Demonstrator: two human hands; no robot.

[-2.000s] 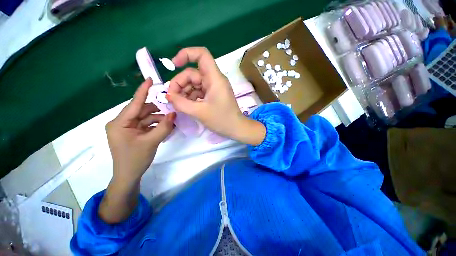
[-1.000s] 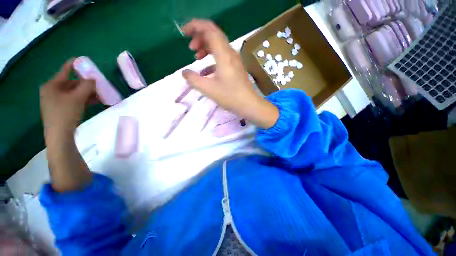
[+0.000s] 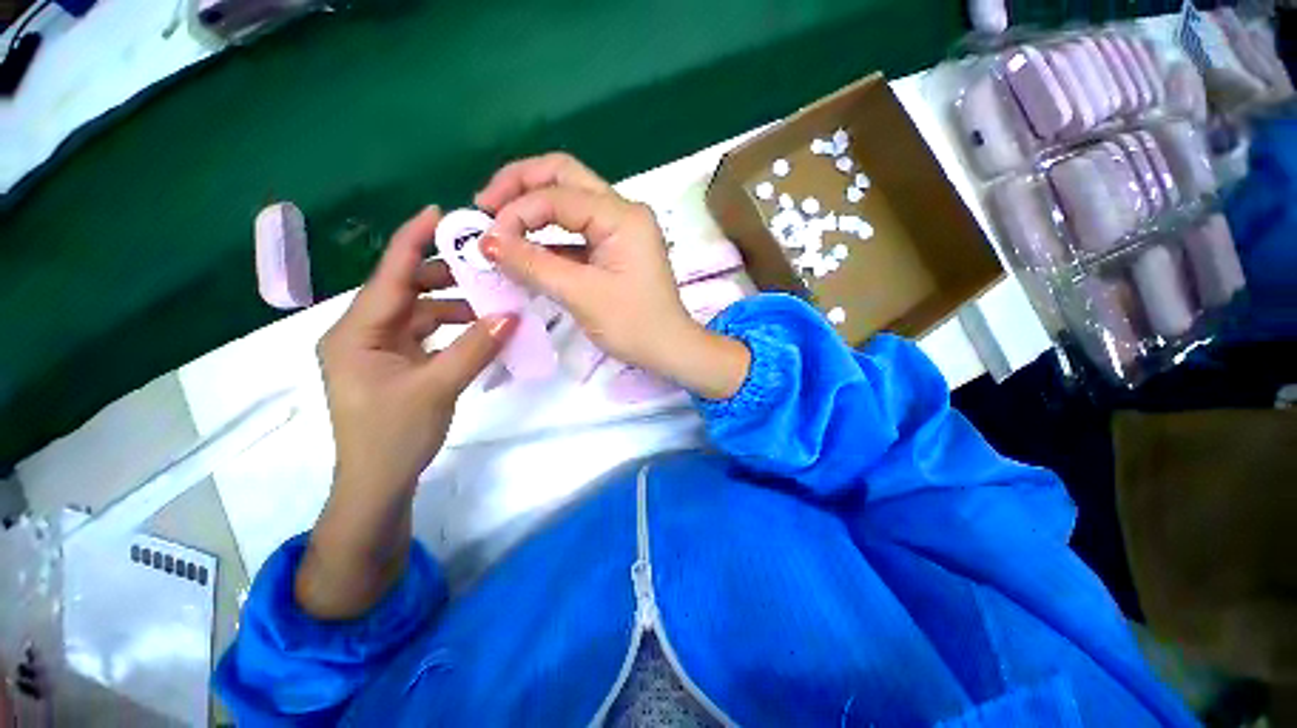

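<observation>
My left hand [image 3: 391, 363] holds a pale pink device [image 3: 491, 292] upright between thumb and fingers, left of centre. My right hand [image 3: 590, 270] is at the device's upper end, its fingertips pinched at a white oval piece [image 3: 462, 235] with a dark mark inside. Whether the piece touches the device is hard to tell. More pink devices [image 3: 633, 384] lie on the white table [image 3: 498, 462], partly hidden behind my right hand. Another pink device [image 3: 282, 256] lies on the green belt [image 3: 427, 114].
An open cardboard box [image 3: 925, 242] with scattered white pieces stands right of my right hand. Clear blister trays [image 3: 1095, 185] with pink devices lie farther right. A label sheet [image 3: 142, 626] with dark marks is at lower left. A blue sleeve shows at the right edge.
My left hand has come back from the belt to the middle with a device. My right hand has come down to it. The grid sheet has left the right side.
</observation>
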